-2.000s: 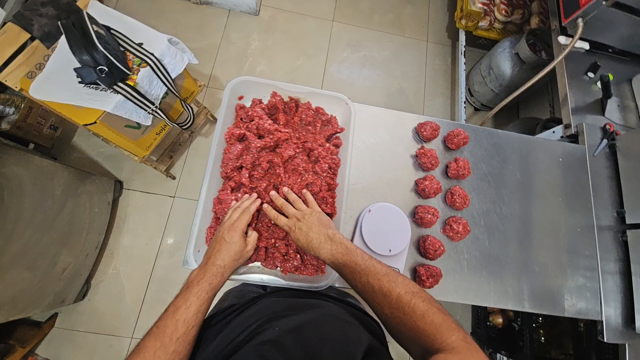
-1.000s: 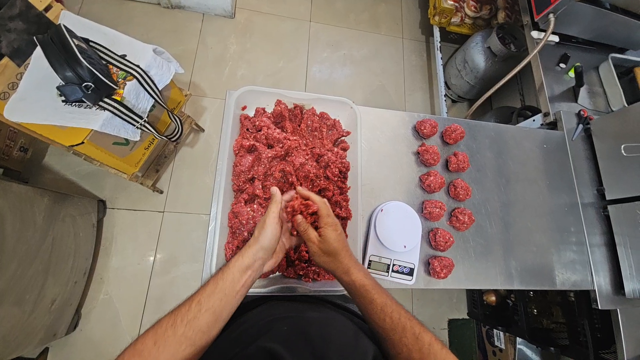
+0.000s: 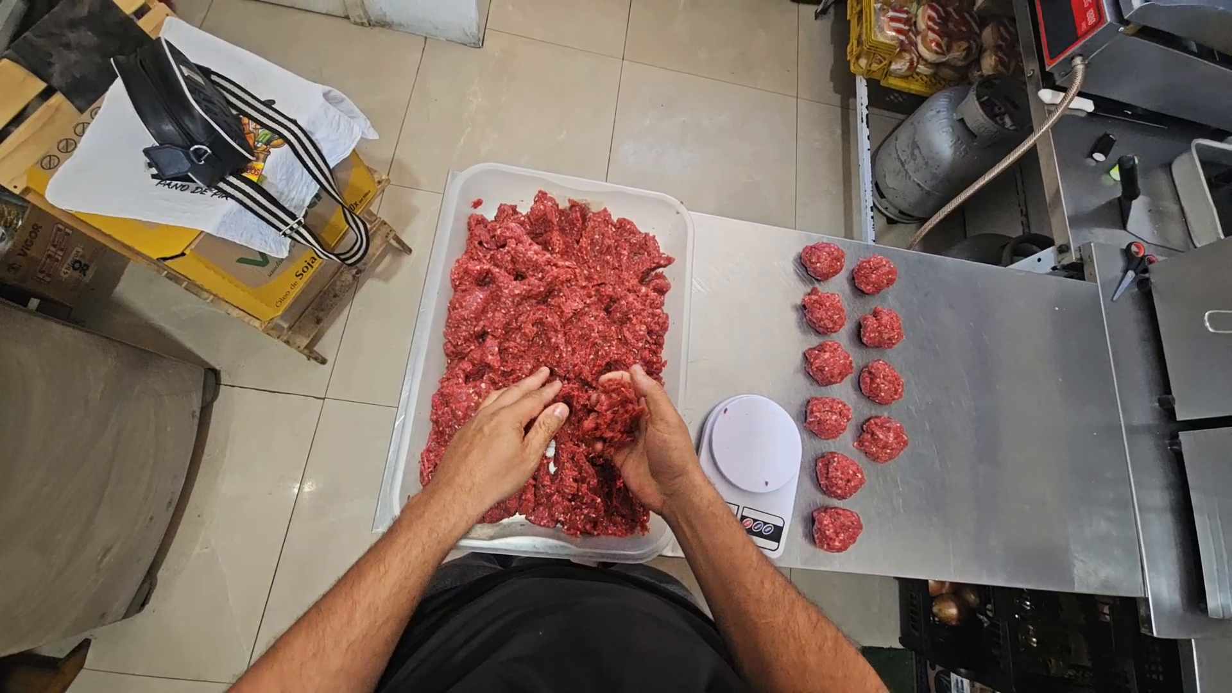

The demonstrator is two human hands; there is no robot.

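Observation:
A white plastic tub (image 3: pixel 680 289) holds a large mass of ground meat (image 3: pixel 568 279). My right hand (image 3: pixel 659 452) is cupped around a loose clump of ground meat (image 3: pixel 613 414) over the near right part of the mass. Palm down, my left hand (image 3: pixel 500 438) rests on the meat just left of it, fingers pointing toward the clump. A white kitchen scale (image 3: pixel 757 445) stands right of the tub, its round platform bare but for a tiny speck. Beyond the scale, several meatballs (image 3: pixel 828 364) lie in two columns on the steel table (image 3: pixel 1001 404).
Left of the tub, a pallet with a yellow carton (image 3: pixel 260 279) bears a cloth and a black bag (image 3: pixel 183 111). A gas cylinder (image 3: pixel 924 154) stands behind the table. Scissors (image 3: pixel 1134 267) and a spatula lie on the counter at right. Below is a black crate (image 3: pixel 1049 635).
Both hands lay flat on the meat two seconds ago, then came together around some of it. Now they are apart, with a clump in my right hand.

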